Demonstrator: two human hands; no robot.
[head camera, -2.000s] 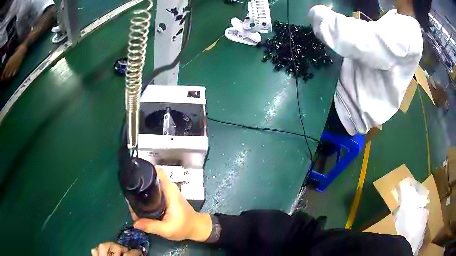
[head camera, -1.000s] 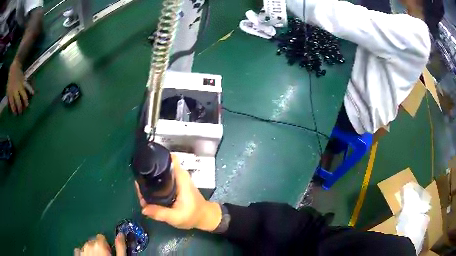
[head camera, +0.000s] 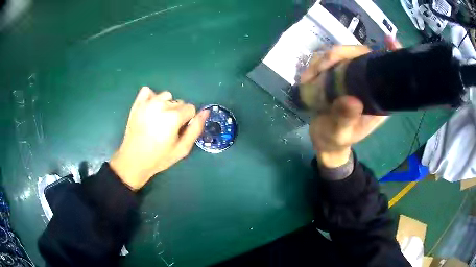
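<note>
A round circuit-board assembly (head camera: 218, 130) with a blue face and silvery rim lies on the green surface (head camera: 219, 193) near the middle. My left hand (head camera: 156, 133) is at its left side, thumb touching the edge of the disc and the other fingers curled. My right hand (head camera: 339, 117) is shut around a black electric screwdriver (head camera: 404, 78), blurred, tilted nearly level with its tan tip end pointing left towards the screw feeder's front. The white screw feeder (head camera: 297, 55) is behind my right hand, which partly hides it.
A pile of boards with wires (head camera: 11, 242) is at the lower left edge. A dark object on something white (head camera: 47, 195) lies by my left forearm. At the right are a white sleeve or garment (head camera: 453, 148), a blue stool (head camera: 409, 169) and cardboard boxes (head camera: 409, 229).
The view has turned down and left. The screwdriver has gone from upright to nearly level beside the feeder. The disc now shows more fully by my left thumb.
</note>
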